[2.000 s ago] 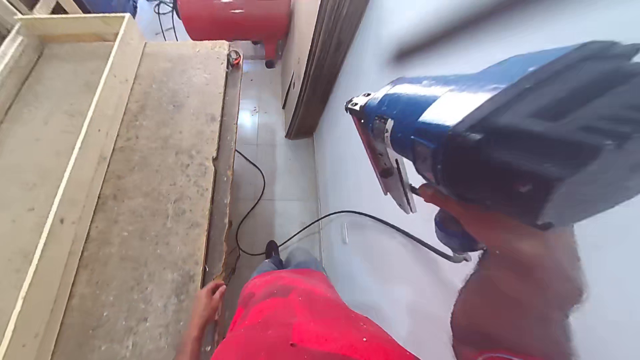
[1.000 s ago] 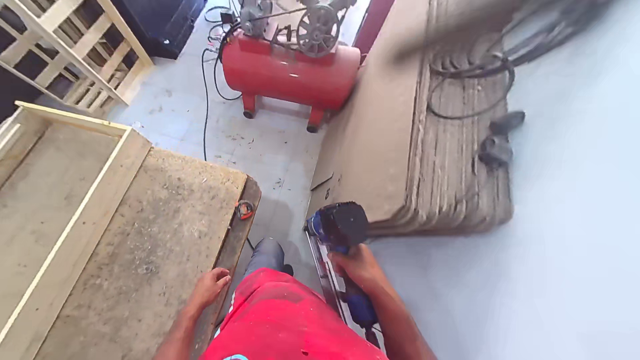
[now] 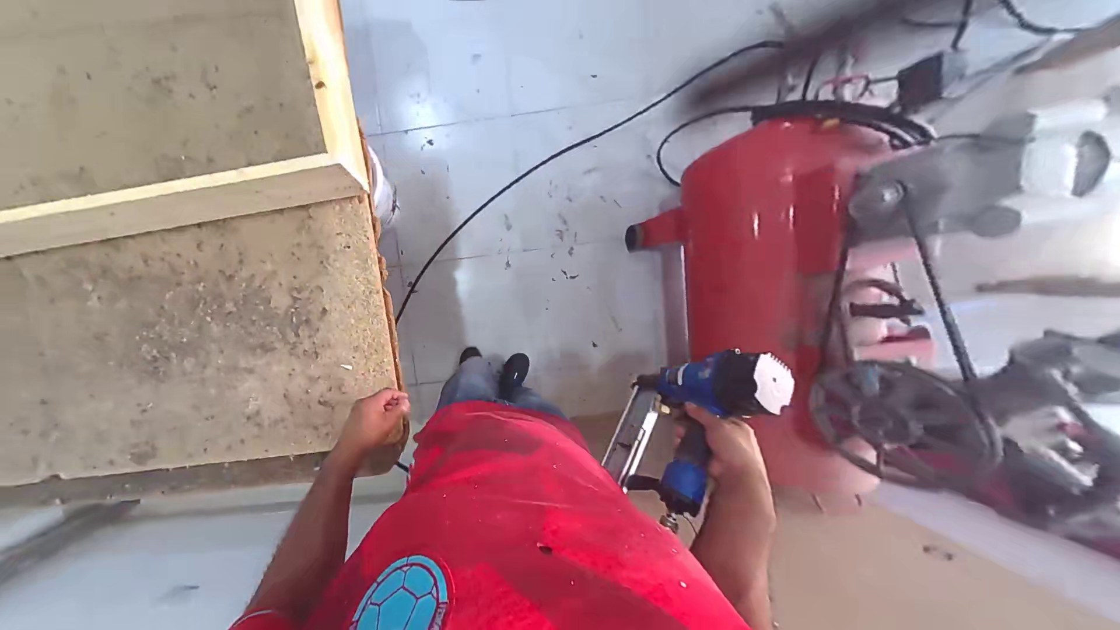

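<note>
A blue and black pneumatic nail gun is in my right hand, which wraps its grip at the right of my body. The gun's metal magazine points down and left. My left hand is at the corner of a worn wooden worktable, its fingers curled; whether it touches the top cannot be told. On that table lies a pale wooden frame, farther from me than my left hand.
A red air compressor with a belt wheel stands close at the right, beyond the nail gun. A black hose crosses the tiled floor between table and compressor. A brown sheet surface is at the lower right.
The view has turned a lot, bringing the compressor close at the right. The nail gun, large and raised in the oldest frame, is now lower beside my body, still in my right hand.
</note>
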